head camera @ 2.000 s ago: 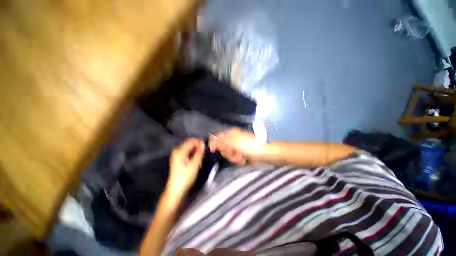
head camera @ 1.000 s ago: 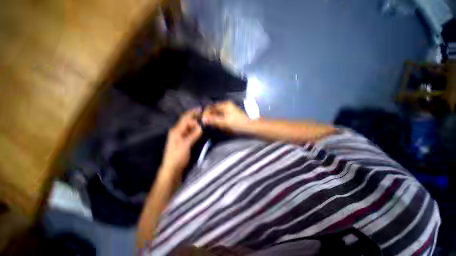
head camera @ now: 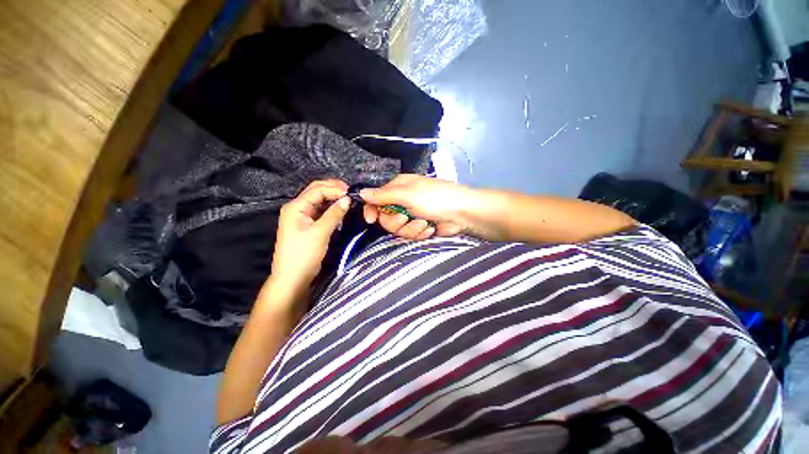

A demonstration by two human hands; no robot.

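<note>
A black garment (head camera: 310,89) with grey marled fabric (head camera: 306,155) lies over my lap beside the wooden table. My left hand (head camera: 310,222) pinches a small dark part of it between thumb and fingers. My right hand (head camera: 412,206) meets it fingertip to fingertip at the same spot. A small green-handled tool (head camera: 393,210) shows inside my right hand's curled fingers; its tip is hidden. A white cord (head camera: 351,251) hangs below my hands, and another white line runs across the grey fabric.
A wooden table (head camera: 80,115) fills the left side. Clear plastic (head camera: 443,34) lies at the top on the blue-grey floor (head camera: 585,89). A wooden stool (head camera: 723,146), a dark bundle (head camera: 643,197) and a blue wrapped object (head camera: 729,235) are at the right. White paper (head camera: 96,317) lies lower left.
The view has shifted, so my hands and the garment appear higher and the picture is sharper. My hands stay together at the cloth. The green tool is now visible in my right hand.
</note>
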